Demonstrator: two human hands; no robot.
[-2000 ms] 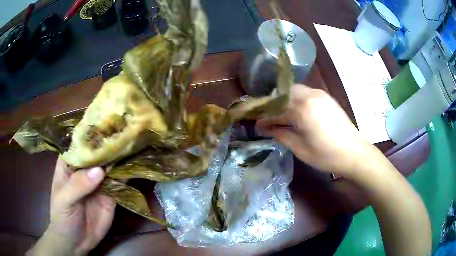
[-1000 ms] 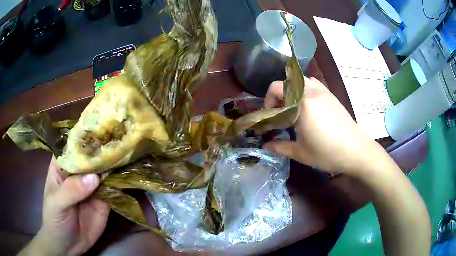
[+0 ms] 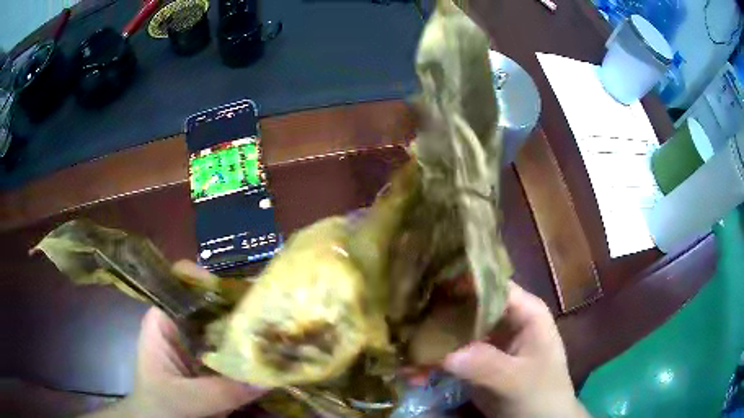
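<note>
The pale yellow sticky rice dumpling (image 3: 302,298) is held low in front of me, its bitten hollow showing brown filling. Brown-olive wrapping leaves (image 3: 461,155) stand up on its right and stick out to the left. My left hand (image 3: 183,359) grips the dumpling and leaves from the lower left. My right hand (image 3: 522,355) holds the leaves at the lower right. Some fingers are hidden behind the leaves. A bit of the clear plastic bag (image 3: 431,400) shows below, mostly covered.
A smartphone (image 3: 231,192) with a green picture lies behind the dumpling. A metal canister (image 3: 515,102) is partly hidden by leaves. White paper (image 3: 604,155), a white cup (image 3: 635,61) and a green cup (image 3: 681,155) are at right. Black teaware (image 3: 241,33) is at the back left.
The dumpling has moved right and down, uncovering the phone and covering most of the bag. My right hand has come down beside the dumpling. The upright leaves have shifted right, across the canister.
</note>
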